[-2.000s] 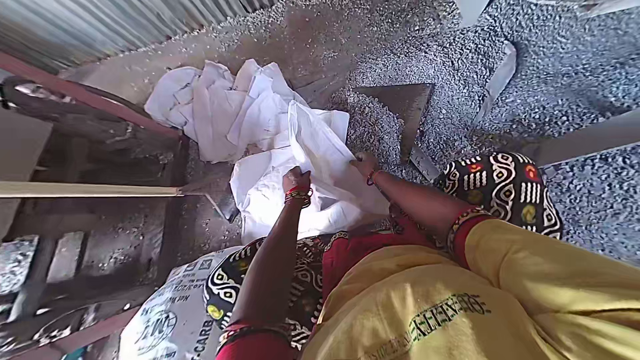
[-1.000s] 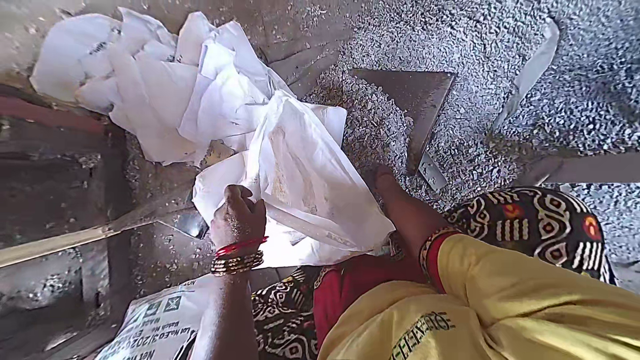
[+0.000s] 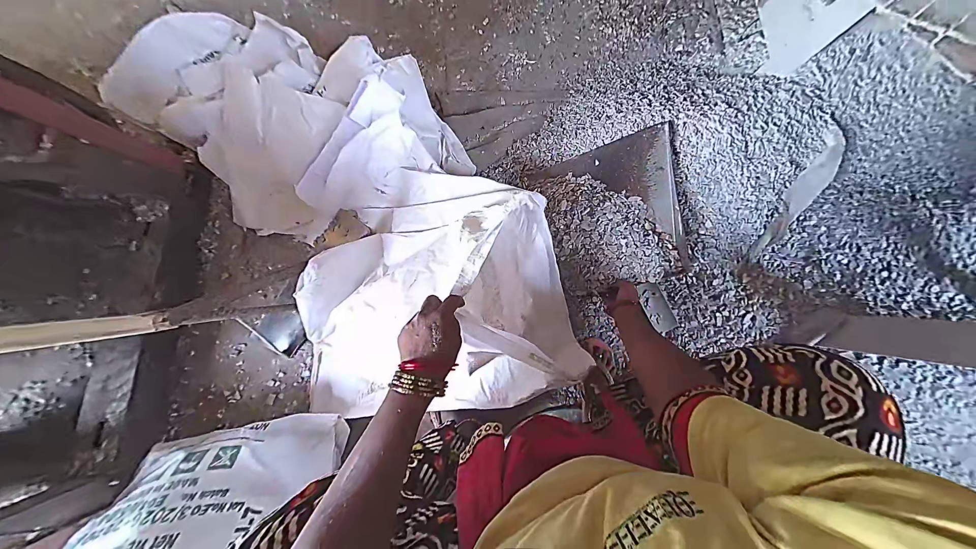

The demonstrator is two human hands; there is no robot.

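A white woven sack (image 3: 518, 282) lies spread in front of me, its mouth towards my body. My left hand (image 3: 433, 332), with red and gold-coloured bangles, grips the sack's upper layer near the middle. Just right of the sack, my right hand (image 3: 624, 296) is low over the grey flakes, beside the short handle (image 3: 656, 307) of a metal dustpan-like scoop (image 3: 637, 164). Its fingers are mostly hidden, so whether it touches the handle is unclear. Grey-white flakes (image 3: 602, 229) are heaped at the scoop's open side.
Crumpled white sacks (image 3: 267, 130) lie at the upper left. A long wooden handle (image 3: 84, 332) leads to a metal blade (image 3: 280, 329) left of the sack. A printed sack (image 3: 221, 488) is at the lower left. Loose flakes (image 3: 900, 229) cover the right side, with a plastic strip (image 3: 812, 179).
My right hand has let go of the sack's edge and moved down beside the scoop's handle. My left hand still holds the sack, whose upper layer now lies more spread out.
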